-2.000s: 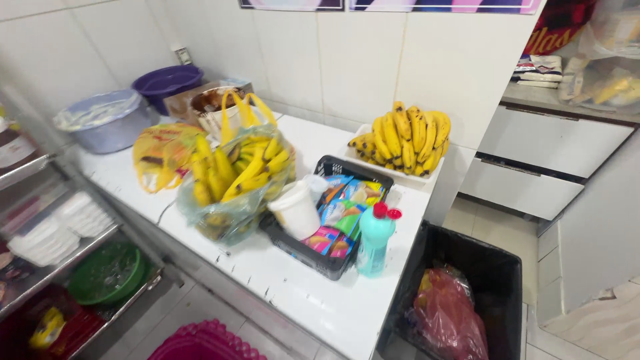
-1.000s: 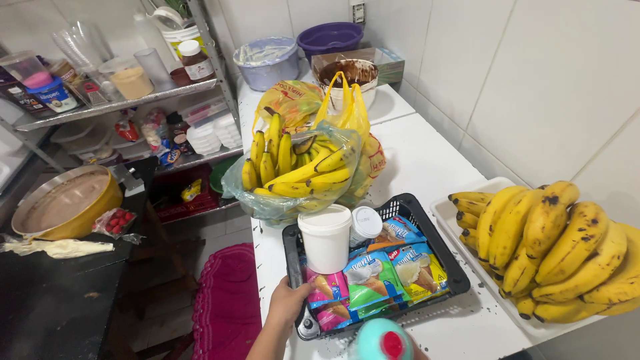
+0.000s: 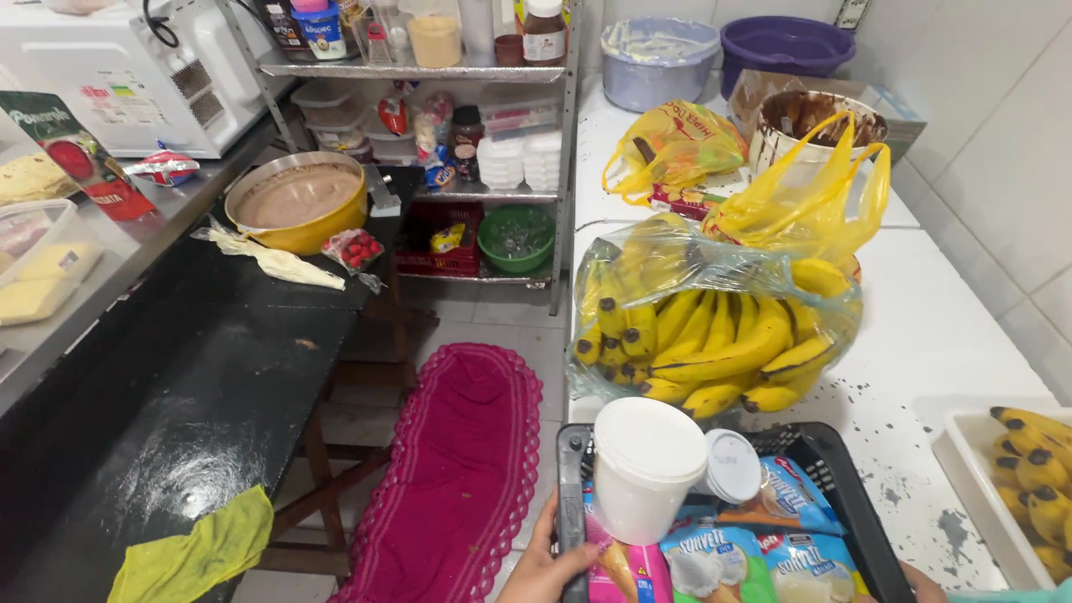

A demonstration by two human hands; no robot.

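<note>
My left hand (image 3: 548, 557) grips the left rim of a black plastic basket (image 3: 574, 486), thumb over the edge. My right hand (image 3: 921, 582), mostly cut off by the frame's bottom, is at the basket's right side. Inside the basket stand a lidded white tub (image 3: 649, 469), a smaller white-lidded container (image 3: 734, 466) and several sachets of ice cream powder (image 3: 712, 561). Just behind the basket, bananas (image 3: 729, 335) lie in a clear plastic bag. A sliver of a teal object (image 3: 1005, 596) shows at the bottom right.
Bananas fill a white tray (image 3: 971, 494) at right. A yellow plastic bag (image 3: 804, 201) and basins (image 3: 657, 67) stand farther back. At left, a black table (image 3: 209, 377) holds a yellow bowl (image 3: 335, 209), a piping bag (image 3: 276, 260) and a green cloth (image 3: 197, 544). A pink rug (image 3: 461, 452) covers floor between.
The view has swung left. My left hand, out of view two seconds ago, came to the basket's left side by one second ago and is still there. My right hand now shows at its right side.
</note>
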